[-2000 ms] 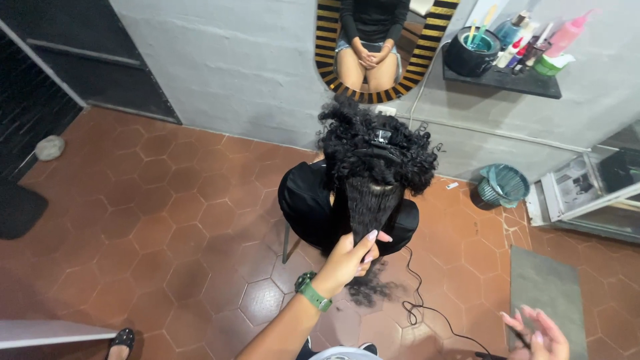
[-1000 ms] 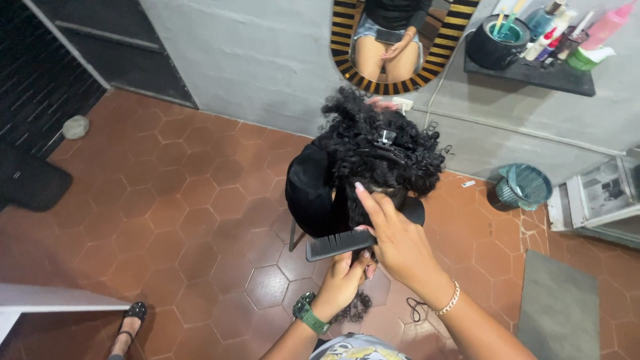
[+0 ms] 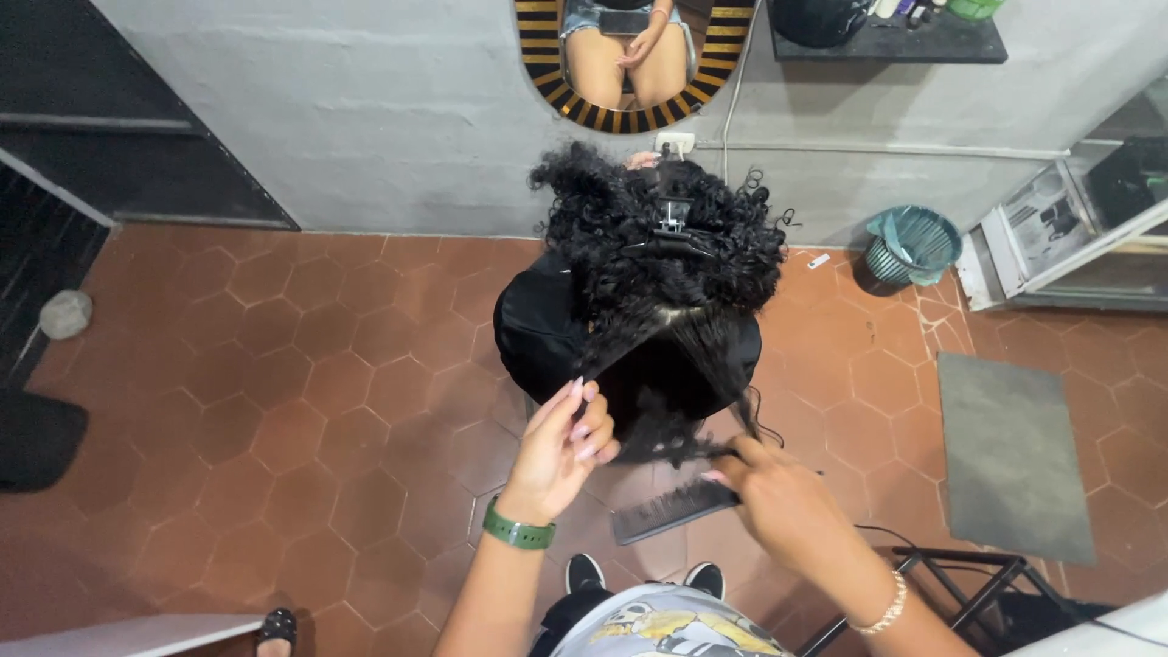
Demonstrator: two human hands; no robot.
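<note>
A seated person's black curly hair (image 3: 639, 201) fills the middle of the view, its top gathered with a hair clip (image 3: 673, 217). The lower back hair is parted into two straighter strands. My left hand (image 3: 561, 447), with a green-banded watch (image 3: 517, 526) on the wrist, pinches the end of the left strand. In my right hand (image 3: 776, 493) are the right strand's end and a black wide-toothed comb (image 3: 671, 511), which points left below the hair. The person wears a black garment (image 3: 538, 319); the face is hidden.
On the wall hang a gold-and-black framed mirror (image 3: 630, 119) and a dark shelf (image 3: 894, 46) with containers. A waste basket (image 3: 908, 251), a gray mat (image 3: 1013, 456) and a black metal frame (image 3: 967, 584) stand or lie on the right. Another person's shoe (image 3: 276, 628) shows at lower left.
My hands were close together at the hair a second ago; now they are apart, each with a strand. The comb has moved lower and to the right. The view has shifted.
</note>
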